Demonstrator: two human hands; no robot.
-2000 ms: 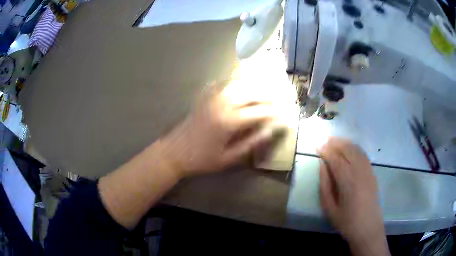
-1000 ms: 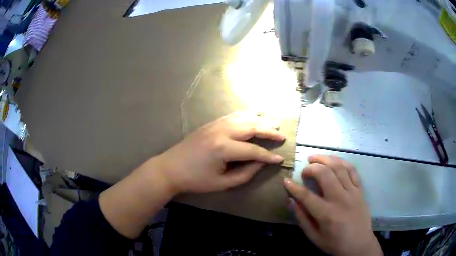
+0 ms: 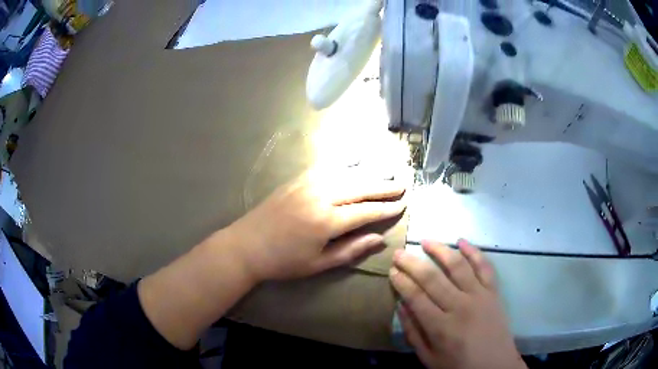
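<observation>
A large brown garment panel (image 3: 166, 137) lies flat on the table, left of the needle. A patch pocket (image 3: 278, 162) of the same brown cloth lies on it, partly covered by my left hand. My left hand (image 3: 321, 223) lies flat on the pocket, fingers pointing at the presser foot (image 3: 426, 169), which glare partly hides. My right hand (image 3: 451, 295) rests at the panel's right edge, fingertips on the cloth edge and table. The white sewing machine (image 3: 498, 72) stands at the upper right.
The machine lamp (image 3: 343, 61) hangs left of the needle with strong glare. Thread snips (image 3: 607, 216) lie on the table at the right. A white surface (image 3: 252, 21) shows behind the panel. Striped cloth (image 3: 47, 61) is at the far left. A table seam runs right of the panel.
My left hand has come down flat on the pocket near the needle, its fingers straighter. My right hand's fingers have spread and flattened at the cloth edge. The camera view has shifted slightly.
</observation>
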